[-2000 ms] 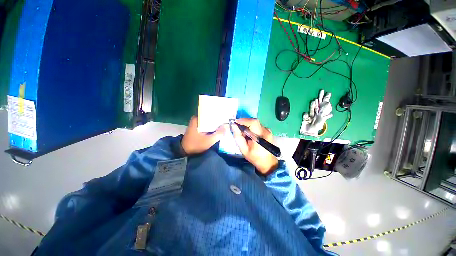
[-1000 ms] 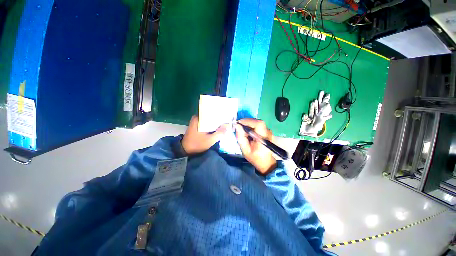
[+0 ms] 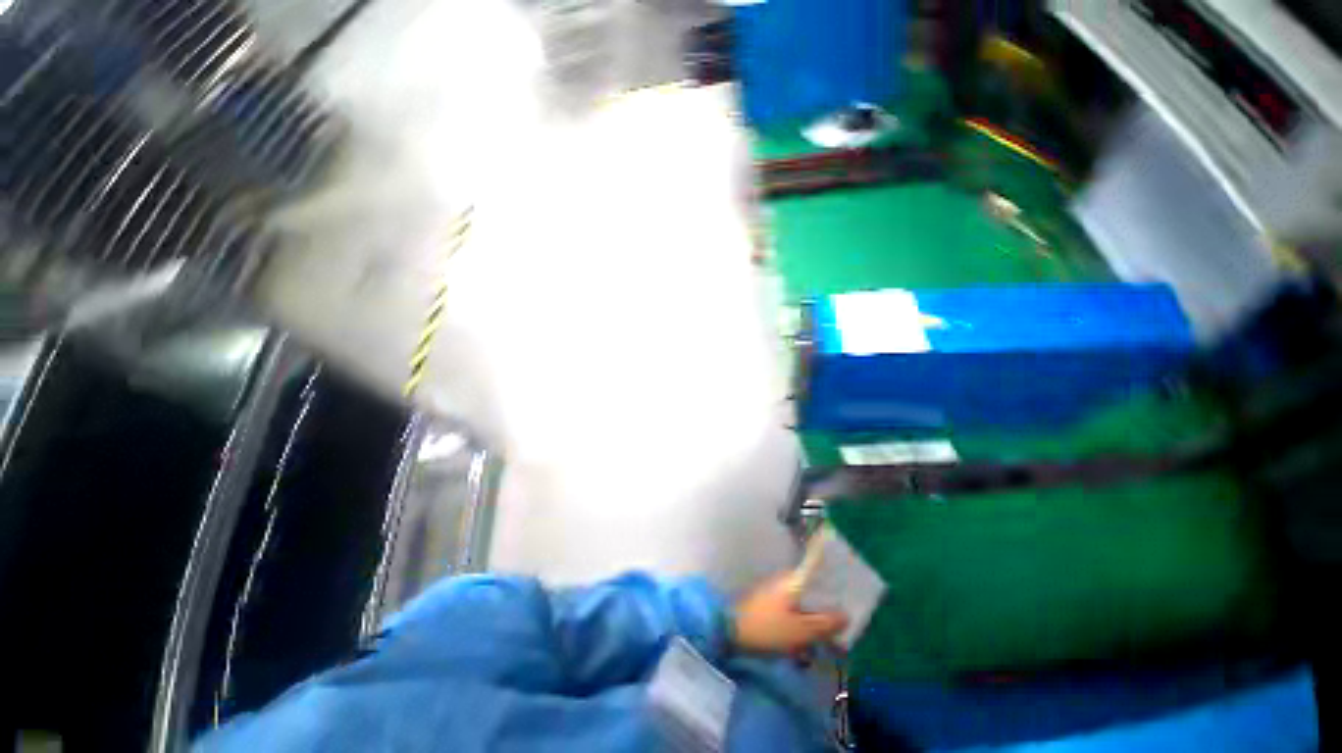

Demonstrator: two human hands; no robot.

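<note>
The view is blurred by motion. My left hand (image 3: 780, 618) holds a white record card (image 3: 843, 586) by its lower left edge, over the near edge of the green-matted bench (image 3: 1030, 574). A yellowish strip shows along the card's left edge. A blue module (image 3: 1016, 353) lies across the bench beyond, with a white card (image 3: 880, 321) on its case. Part of another blue module (image 3: 1104, 718) shows at the bottom right. My right hand and the pen are not in view.
A third blue unit (image 3: 817, 59) stands at the far end of the bench. Dark racks with metal edges (image 3: 243, 486) are at the left. The pale floor (image 3: 633, 324) between has glare and yellow-black tape (image 3: 439, 302). Instruments (image 3: 1222, 74) are at the upper right.
The view has swung left along the bench. My left hand still holds the card, now out to the side. My right hand and the pen have left the picture.
</note>
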